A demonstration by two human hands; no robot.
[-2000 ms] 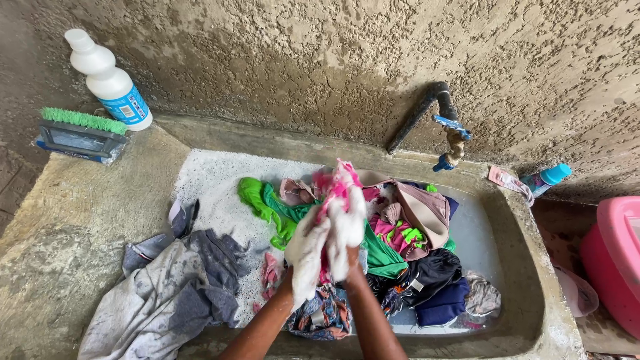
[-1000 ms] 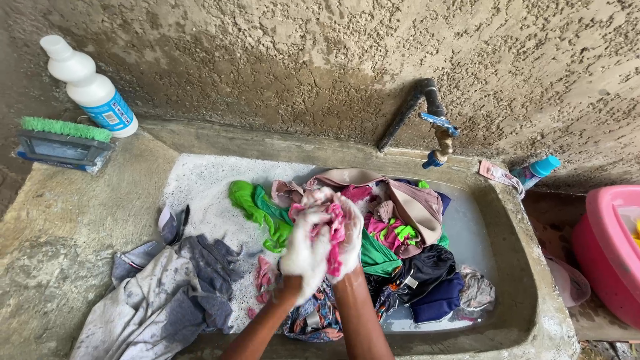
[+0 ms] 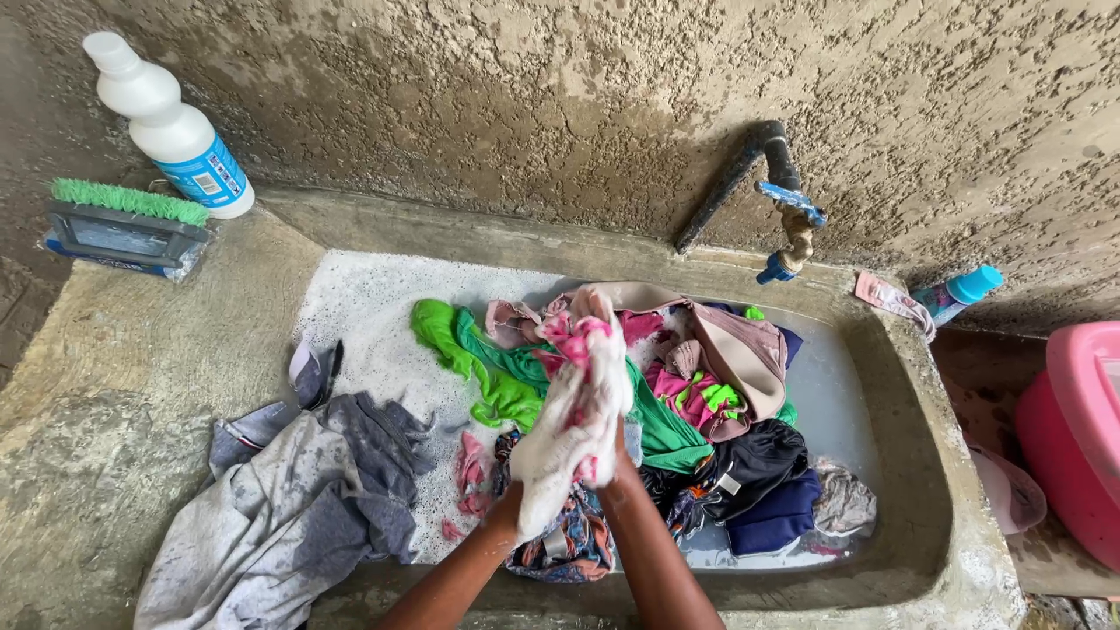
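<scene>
Thick white suds coat both hands, which press together on a pink cloth [image 3: 577, 339] above a concrete wash basin [image 3: 906, 490]. My left hand [image 3: 551, 455] lies on the left side of the cloth and my right hand [image 3: 610, 411] on its right; the foam hides most of the fingers. Beneath and around them, wet clothes sit in soapy water: a bright green cloth [image 3: 499, 398], a darker green one [image 3: 669, 437], a beige-pink garment [image 3: 744, 354], a black garment [image 3: 761, 464], a navy one [image 3: 772, 516] and a patterned one [image 3: 582, 534].
A grey garment [image 3: 280, 507] drapes over the left ledge. Behind it stand a green-bristled brush [image 3: 127, 223] and a white bottle [image 3: 179, 127]. A tap [image 3: 792, 232] juts from the rough wall. At right are a blue-capped bottle [image 3: 958, 293] and a pink tub [image 3: 1067, 437].
Both hands stay on the pink cloth and have changed their hold, now pressed together lengthwise. A second ago they were bunched around it with more pink showing.
</scene>
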